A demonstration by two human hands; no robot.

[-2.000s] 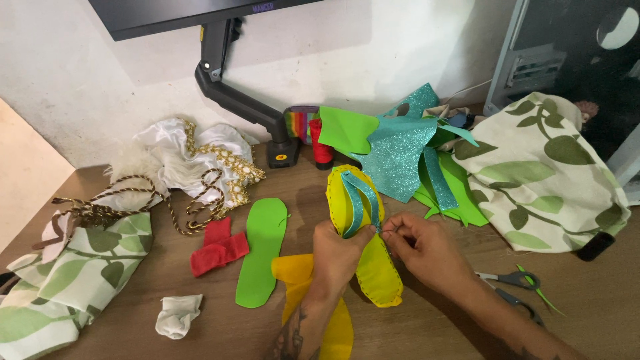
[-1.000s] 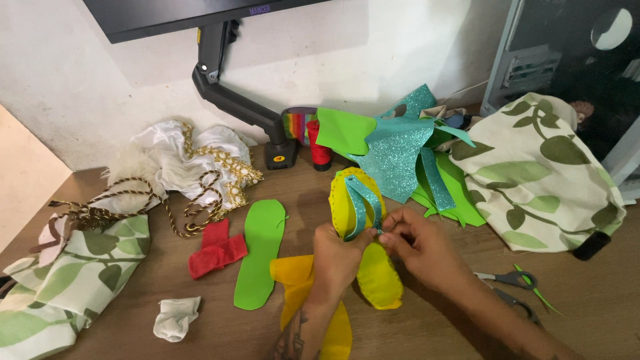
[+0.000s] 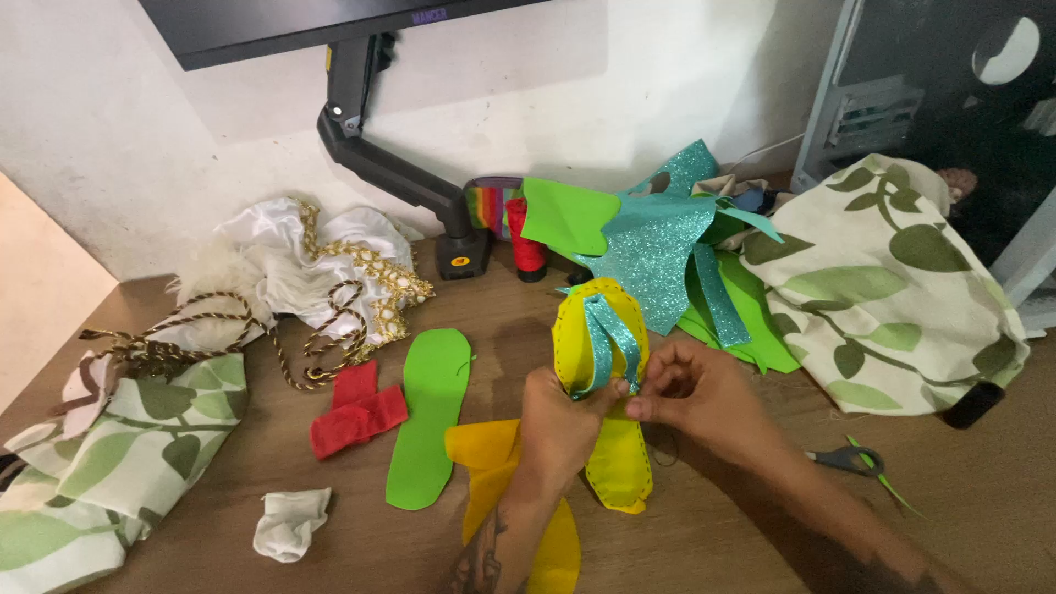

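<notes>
A yellow sandal-shaped sole [image 3: 619, 462] with dark stitching round its edge stands out at the centre, two glittery turquoise straps [image 3: 600, 342] forming a V on it. My left hand [image 3: 569, 421] grips its left side, thumb on the strap's lower end. At the right edge, my right hand [image 3: 685, 392] pinches finger and thumb together beside the other strap end; a dark thread loops below, and whether a needle is between the fingertips cannot be told. A green foam sole [image 3: 429, 421] lies to the left, and yellow fabric [image 3: 561, 544] is partly under my left forearm.
Red cloth pieces [image 3: 359, 412], a white cloth [image 3: 290, 524] and gold-trimmed white satin [image 3: 355, 239] lie left. Behind are a red thread spool [image 3: 525, 243], a monitor arm [image 3: 396, 181] and glittery turquoise foam sheets [image 3: 656, 256]. Leaf-print fabric [image 3: 891, 289] and scissors [image 3: 850, 460] lie right.
The yellow sole and both hands have shifted slightly; the sole's upper end now leans a little more to the left. My left hand keeps its grip on it.
</notes>
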